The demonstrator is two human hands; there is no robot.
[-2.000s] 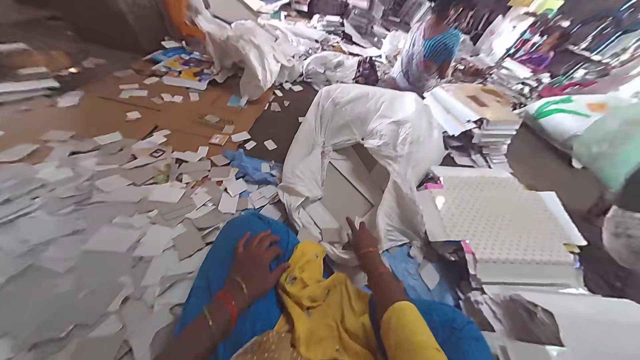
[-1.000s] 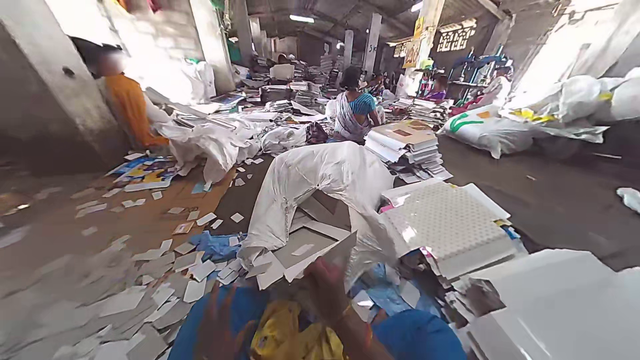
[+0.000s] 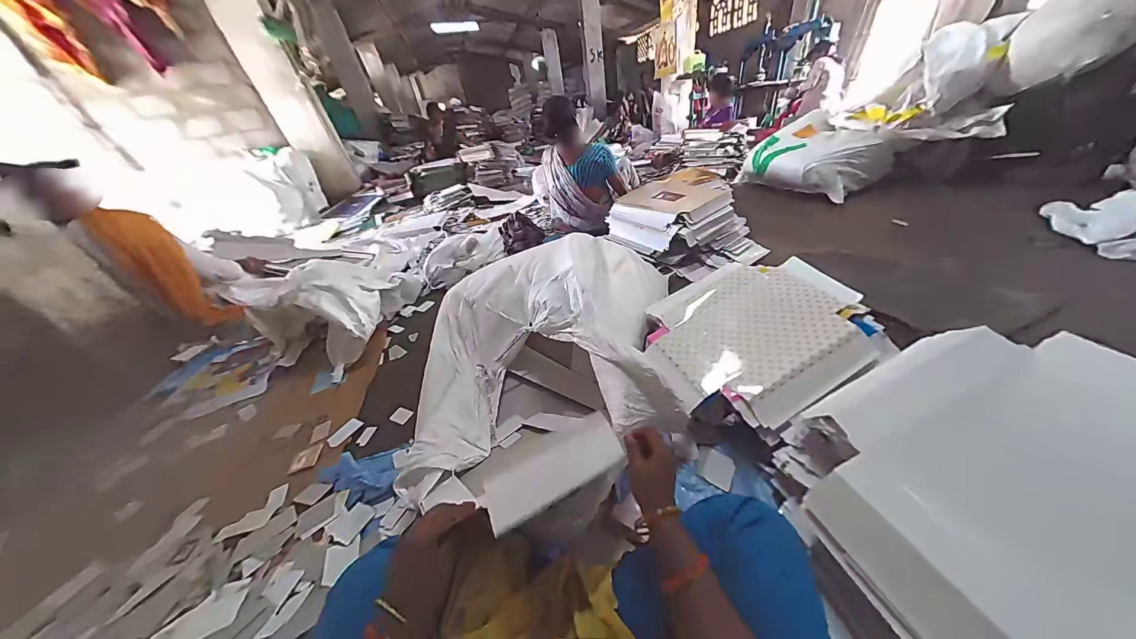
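A large white plastic sack (image 3: 568,284) lies in front of my knees, its mouth toward me, with cardboard pieces (image 3: 555,373) inside. At the mouth, a flat grey-white board (image 3: 555,470) is tilted across my lap. My left hand (image 3: 441,530) grips its lower left corner. Close by its right end is my right hand (image 3: 650,466), fingers curled near the sack's edge; whether it touches the board or the sack is unclear.
Paper scraps (image 3: 293,541) cover the floor at left. A stack topped by a dotted sheet (image 3: 768,333) and large white sheets (image 3: 994,470) stand at right. Beyond the sack are a paper stack (image 3: 674,209) and a seated person (image 3: 577,173); another person (image 3: 151,257) is at left.
My left hand, open on my knee two seconds ago, has moved to the board's left corner. The board now lies out across the sack's mouth. The view has tilted up.
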